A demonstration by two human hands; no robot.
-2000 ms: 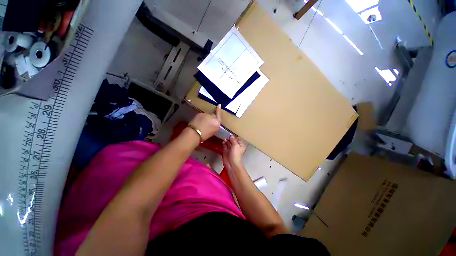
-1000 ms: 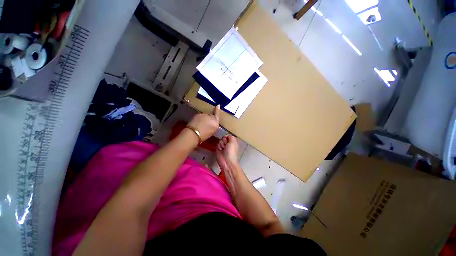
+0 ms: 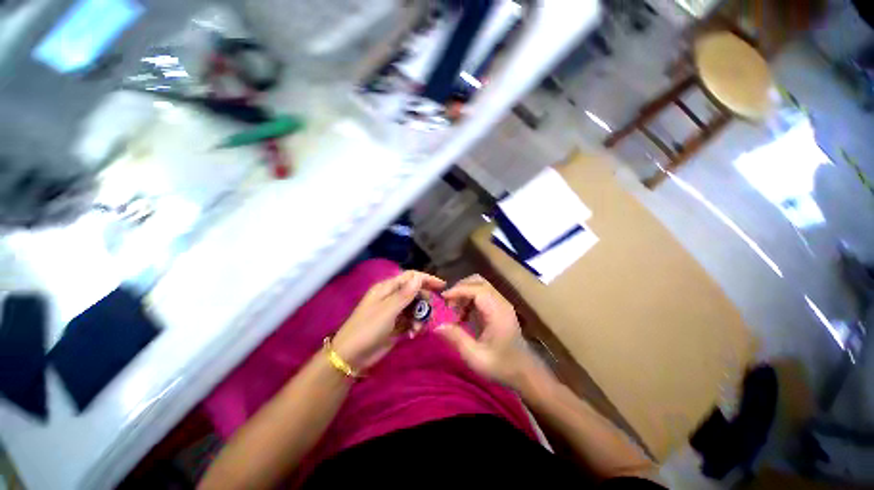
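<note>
A small round metal bobbin, perhaps in its case (image 3: 422,309), is in the fingertips of my left hand (image 3: 381,321), above my lap. My right hand (image 3: 487,330) is close beside it with bent fingers; whether it holds a thread or anything else cannot be told. Two navy cut pieces (image 3: 103,346) lie on the white machine table (image 3: 225,278) at the far left. A green-handled tool (image 3: 264,131) and a red-handled tool (image 3: 278,158) lie farther back on the table, blurred.
A brown carton (image 3: 652,316) stands at the right, with white sheets (image 3: 546,211) and navy pieces on it. An open parts tray (image 3: 393,72) is at the table's end. A lit screen (image 3: 88,33) shows at top left, a round stool (image 3: 733,75) at top right.
The view has swung left to the table and machine. My hands have moved from beside the carton's edge to above my lap, and the bobbin now shows in my left fingers.
</note>
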